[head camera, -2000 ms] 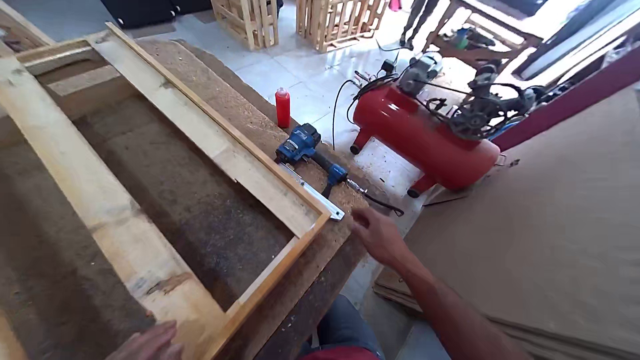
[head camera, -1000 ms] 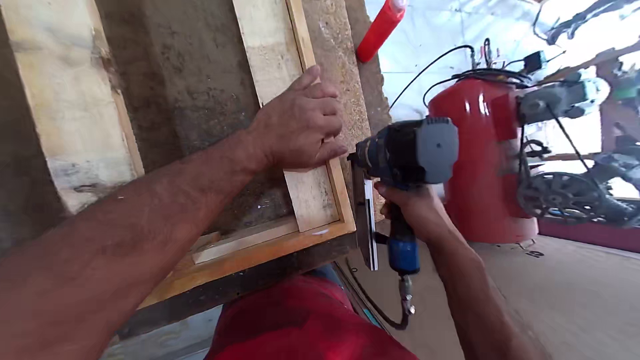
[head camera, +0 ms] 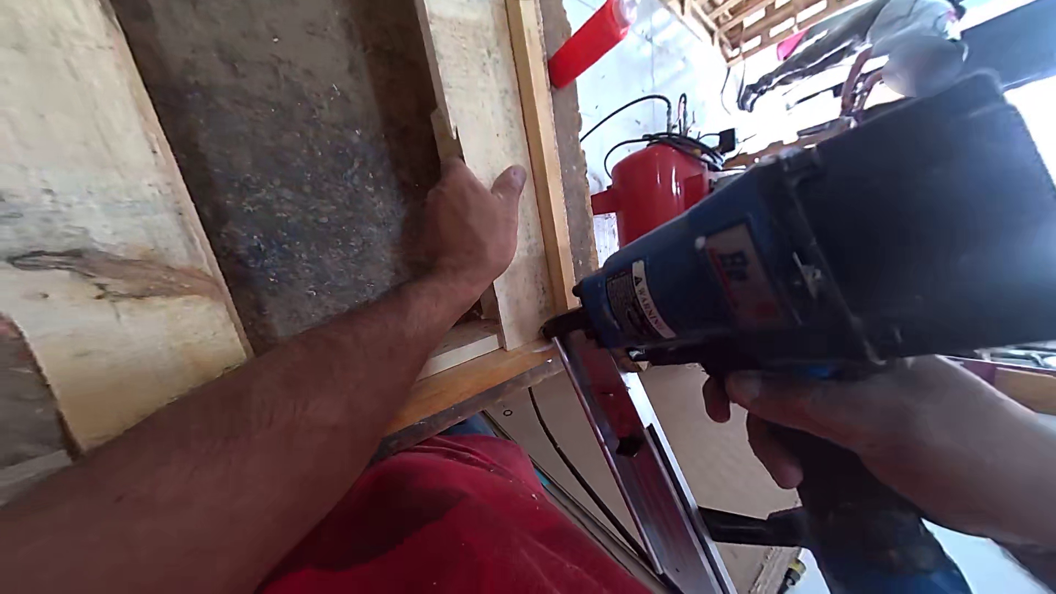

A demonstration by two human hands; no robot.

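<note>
My right hand [head camera: 891, 437] is wrapped round the handle of a blue and black pneumatic nail gun [head camera: 701, 272], whose silver magazine [head camera: 635, 462] slants down toward the bottom edge. The gun's nose is at the near right corner of a wooden frame [head camera: 540, 165]; whether it presses on the wood I cannot tell. With its thumb raised, my left hand [head camera: 474, 223] grips the inner edge of the pale board [head camera: 487, 91] along the frame's right side. Another wide board [head camera: 107, 206] of the frame lies at the left.
Under the frame is a stained brown work surface [head camera: 305, 165]. A red bottle [head camera: 590, 41] stands beside the frame at its far right. Past it are a red compressor tank [head camera: 660, 186] and black hoses. A dark hose [head camera: 569, 462] hangs below the frame's near edge.
The nail gun lay on the work surface two seconds ago; my right hand has since taken hold of it and brought it to the frame's corner. My left hand has come onto the right board.
</note>
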